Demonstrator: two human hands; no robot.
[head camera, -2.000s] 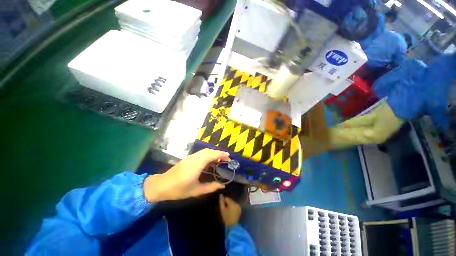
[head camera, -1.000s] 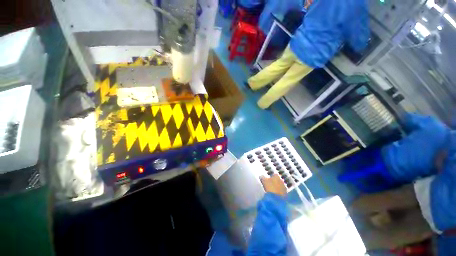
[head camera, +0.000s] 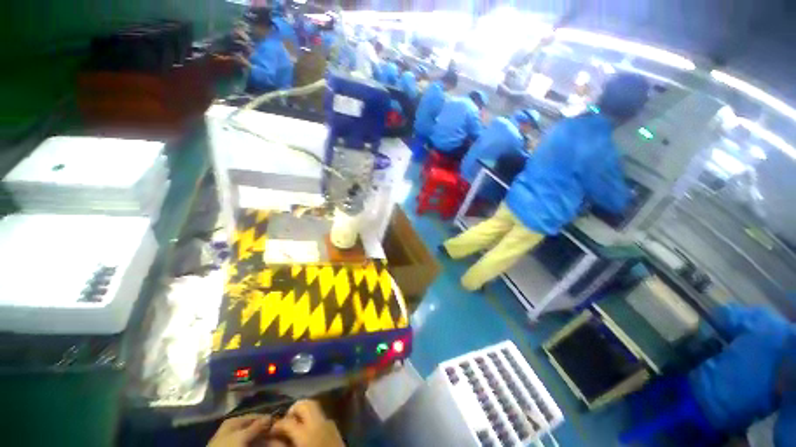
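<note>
My left hand (head camera: 237, 431) and my right hand (head camera: 305, 426) are close together at the bottom edge, in front of the press, partly cut off. Their fingers are bent around a small dark workpiece (head camera: 277, 409), mostly hidden and blurred. The press base (head camera: 310, 301) has yellow-and-black diamonds. Its cream nozzle (head camera: 344, 229) stands over the orange-brown fixture (head camera: 342, 251), beside a pale metal plate (head camera: 292, 251). The part tray (head camera: 449, 381) at lower right holds rows of dark parts.
Stacked foam trays (head camera: 78, 229) stand at left, a few dark parts in the front one. A crumpled clear bag (head camera: 179, 336) lies left of the press. A cardboard box (head camera: 410, 257) is at its right. Workers in blue sit and stand beyond, one standing (head camera: 559, 175) by a cart.
The view has tilted up. My right hand has moved from the part tray to my left hand, which is back in view. The ring-like piece held earlier is not visible.
</note>
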